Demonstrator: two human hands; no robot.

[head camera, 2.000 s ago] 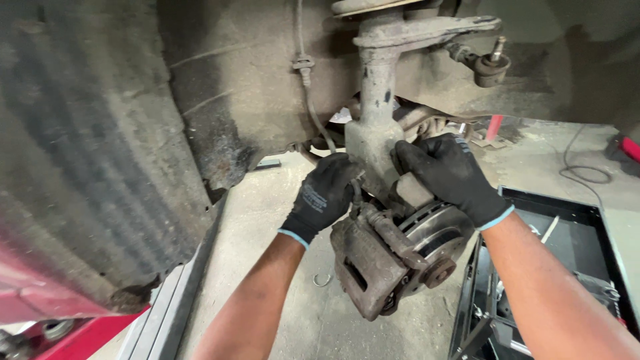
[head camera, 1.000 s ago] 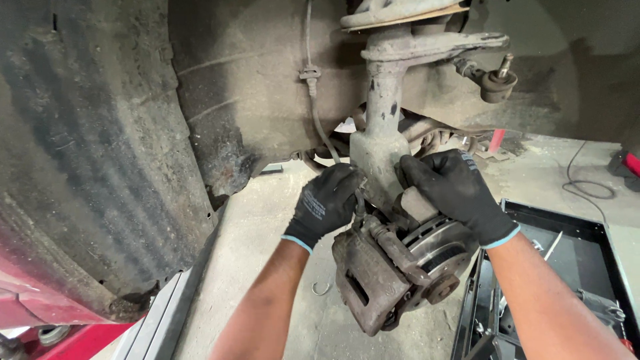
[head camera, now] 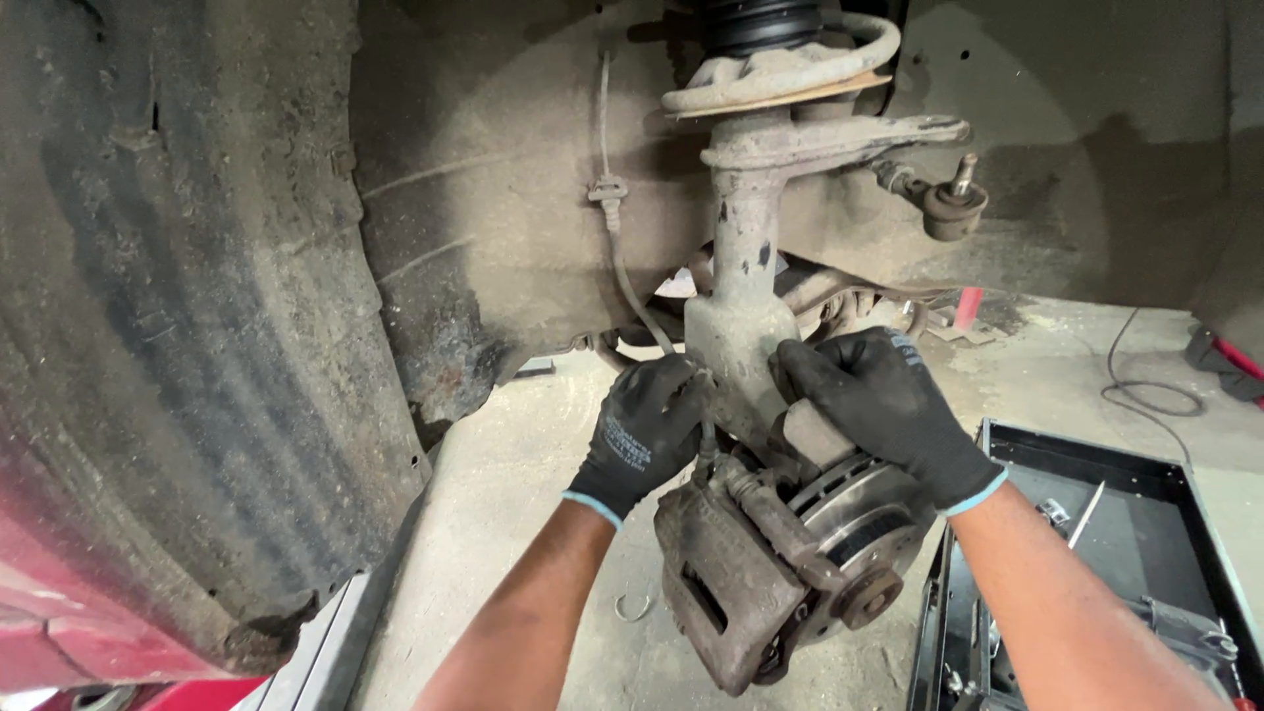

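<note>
Both my hands wear black gloves with light blue cuffs. My left hand (head camera: pixel 647 425) is at the left side of the suspension strut (head camera: pixel 743 296), its curled fingers at the rubber brake hose (head camera: pixel 632 291); the exact grip is hidden. My right hand (head camera: pixel 874 400) lies against the strut's lower right side, above the brake disc (head camera: pixel 869 513), with thumb and fingers bent; whether it holds anything cannot be seen. Below hangs the brake caliper (head camera: pixel 731 583), fitted over the disc, with the wheel hub (head camera: pixel 874 592) at its right. A ball joint (head camera: pixel 953 212) with a bare stud sticks out at upper right.
A worn wheel arch liner (head camera: pixel 188 326) fills the left side. The coil spring (head camera: pixel 790 84) sits above the strut. At lower right stands a black tool tray (head camera: pixel 1096 449) with tools inside. A thin cable (head camera: pixel 1150 395) and a curved wire piece (head camera: pixel 632 602) lie on the floor.
The view has shifted slightly, showing more of the spring and strut top. Both hands keep about the same places at the strut.
</note>
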